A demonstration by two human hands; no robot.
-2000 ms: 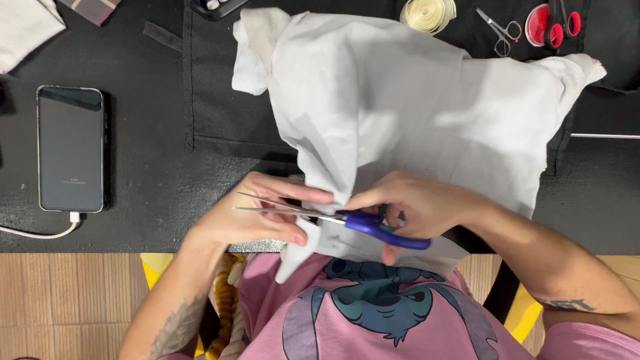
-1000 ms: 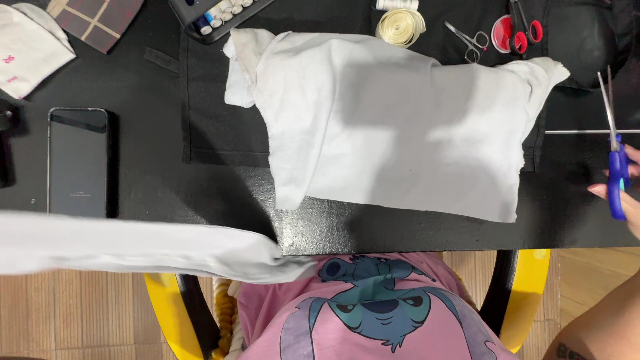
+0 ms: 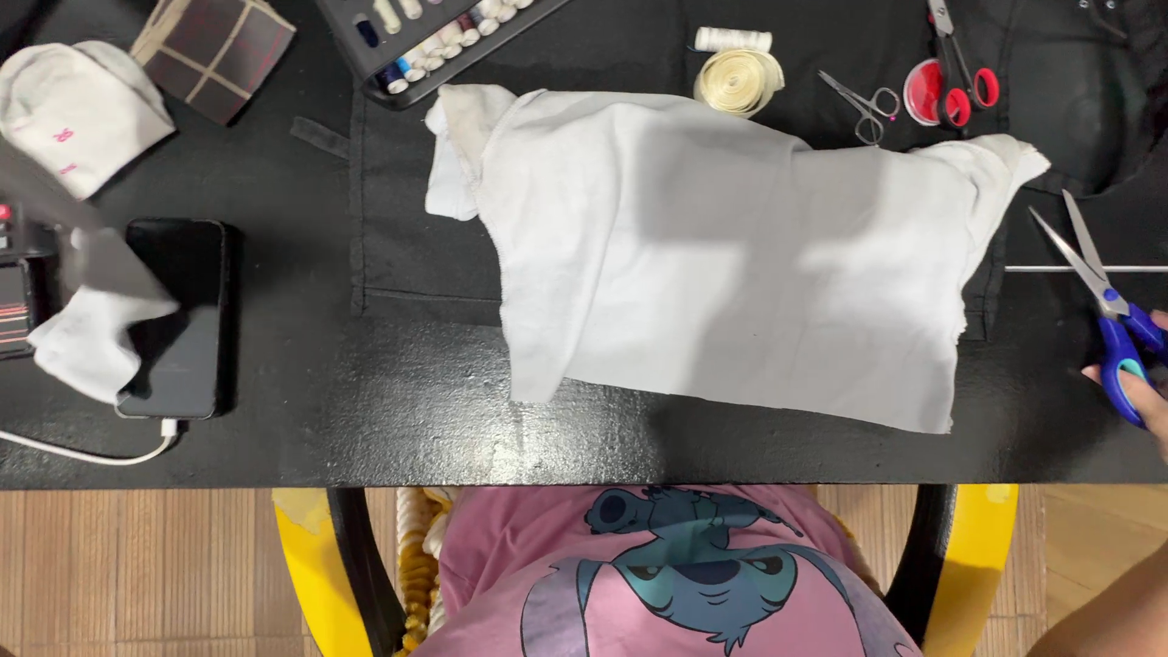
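Fingers of my right hand (image 3: 1141,388) are in the handles of blue-handled scissors (image 3: 1109,315) at the right edge of the view; the blades are spread and point up and left, near the table surface. A white cloth garment (image 3: 730,274) lies across the middle of the black table, its lower edge cut, with bunched parts at both upper corners. My left hand is out of view. At the far left, a blurred strip of white fabric (image 3: 91,342) hangs or lies partly over a smartphone (image 3: 182,319); what holds it cannot be seen.
Behind the garment are a case of thread spools (image 3: 438,55), a cream ribbon roll (image 3: 739,82), a white spool (image 3: 733,39), small metal scissors (image 3: 862,108) and red-handled scissors (image 3: 958,82). A white cloth piece (image 3: 87,119) and a checked piece (image 3: 219,55) lie upper left. Black fabric (image 3: 392,228) lies beneath the garment.
Both hands were at the garment's lower edge with the scissors two seconds ago. My right hand has moved right with the scissors. A white strip has moved off to the left, away from the garment.
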